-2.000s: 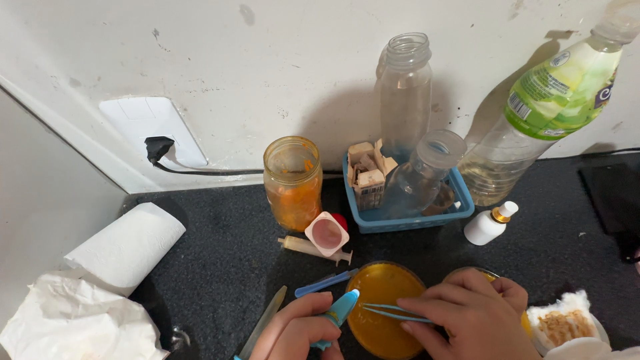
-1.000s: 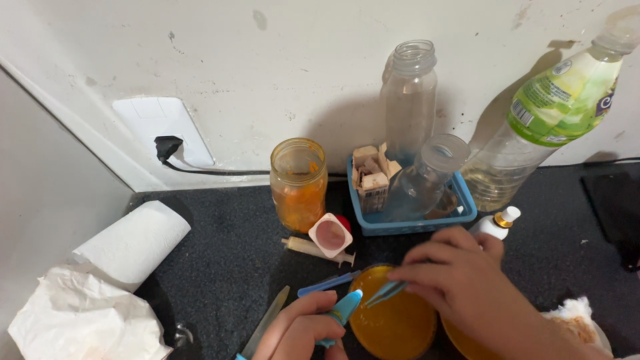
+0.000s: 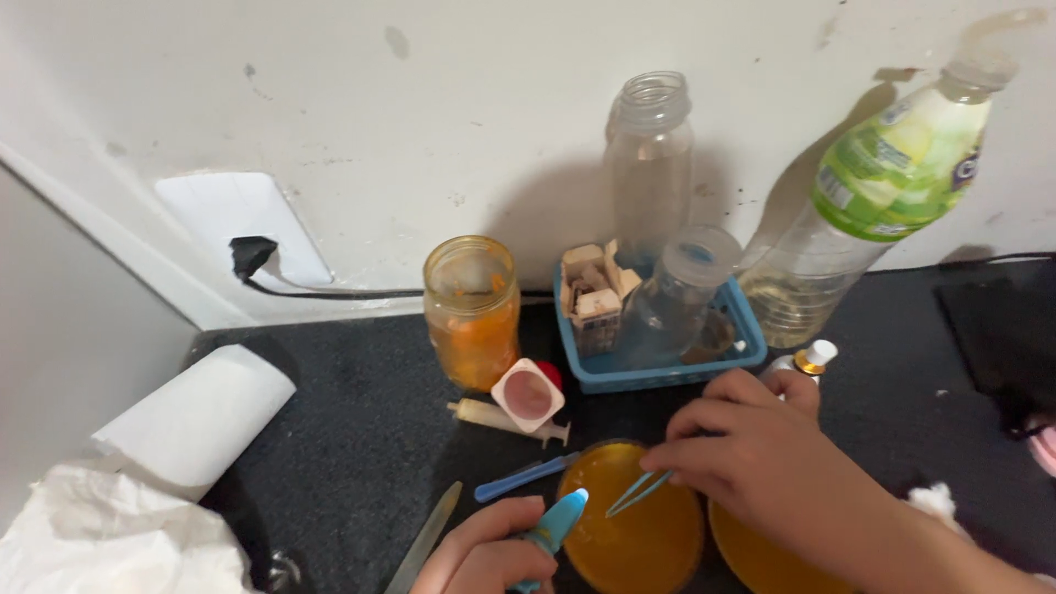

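My left hand, at the bottom, grips a light-blue tapered tool with a bright white tip, possibly a small light. Blue tweezers are pinched in my right hand, their points down over a round dish of orange-yellow material. Whether the points touch the surface or hold anything cannot be told. Small pale specks lie on the dish's left part. A second orange-yellow dish is partly under my right forearm. Left of the first dish lie a blue-handled tool and a pale flat blade-like tool.
Behind stand a glass jar with orange contents, a blue basket with a flask and small carton, a clear bottle and a green-labelled plastic bottle. A syringe, small cup, white dropper bottle and paper roll are nearby.
My right hand has moved up, away from the near edge, its forearm now across the second dish, with the tweezers held more steeply. My left hand has kept its hold on the light-blue tool.
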